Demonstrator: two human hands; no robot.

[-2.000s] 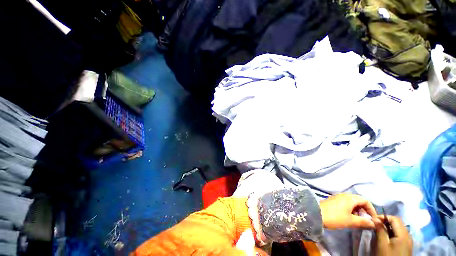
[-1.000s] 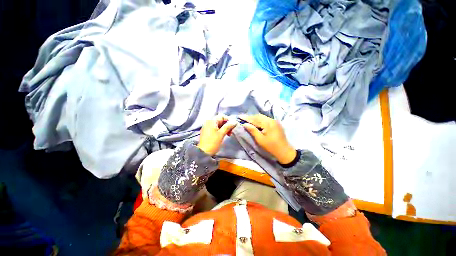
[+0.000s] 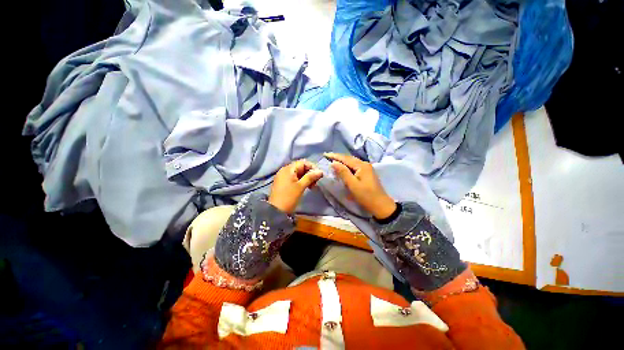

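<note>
A light grey-blue garment (image 3: pixel 274 140) lies across the table's front edge, and a narrow part of it hangs towards the lap. My left hand (image 3: pixel 294 186) pinches a bit of the cloth between thumb and forefinger. My right hand (image 3: pixel 362 184) is close beside it on the right, fingers bent, over the same cloth. A small dark tip of the thread snips (image 3: pixel 328 158) shows at the right fingertips; the rest is hidden in the hand. Any loose thread is too fine to see.
A large heap of the same cloth (image 3: pixel 130 130) hangs over the table's left edge. An open blue plastic bag (image 3: pixel 540 61) at the top centre-right holds more grey-blue garments. A dark stick (image 3: pixel 272 18) lies at the upper left. The white table has orange-brown tape (image 3: pixel 525 198).
The view has swung from the floor and heap at the left to the lap and table. Since one second ago, the hands have barely moved; the cloth beneath my right hand lies more spread out to the right.
</note>
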